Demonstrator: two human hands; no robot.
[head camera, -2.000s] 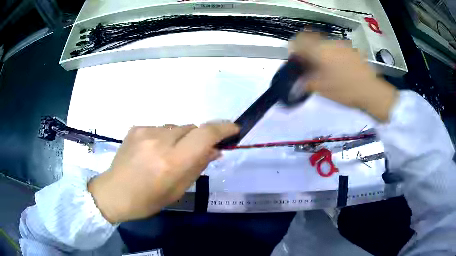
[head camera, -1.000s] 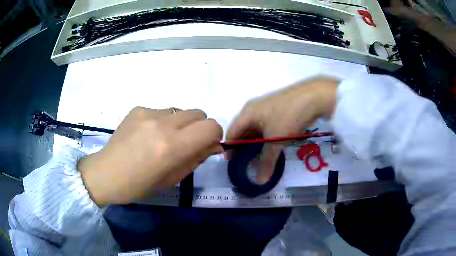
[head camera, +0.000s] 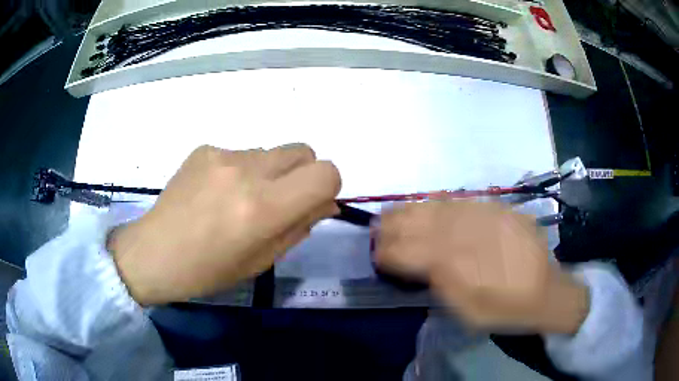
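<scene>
The red and black wires (head camera: 439, 196) run stretched across the white board. My left hand (head camera: 231, 219) is closed on the run at the left of centre, with plain black wrapped harness (head camera: 126, 190) leading left to a black connector (head camera: 45, 186). My right hand (head camera: 476, 260), blurred, is below the wires and holds the black tape roll (head camera: 394, 271), mostly hidden under its fingers. A short black strip (head camera: 356, 214) of tape runs from the roll to the wires at my left fingertips. A metal toggle clamp (head camera: 572, 170) is at the right end.
The cream parts tray (head camera: 335, 58) lies behind the board, with a bundle of black leads (head camera: 298, 18), a red ring-shaped piece (head camera: 542, 18) and a small tape roll (head camera: 561, 65). A steel ruler (head camera: 320, 293) lies along the near edge. A white label (head camera: 206, 373) shows near the lap.
The tape roll in my right hand has gone from above the wires to below them, then slightly right. My left hand keeps its grip. The red ring piece on the board is now hidden.
</scene>
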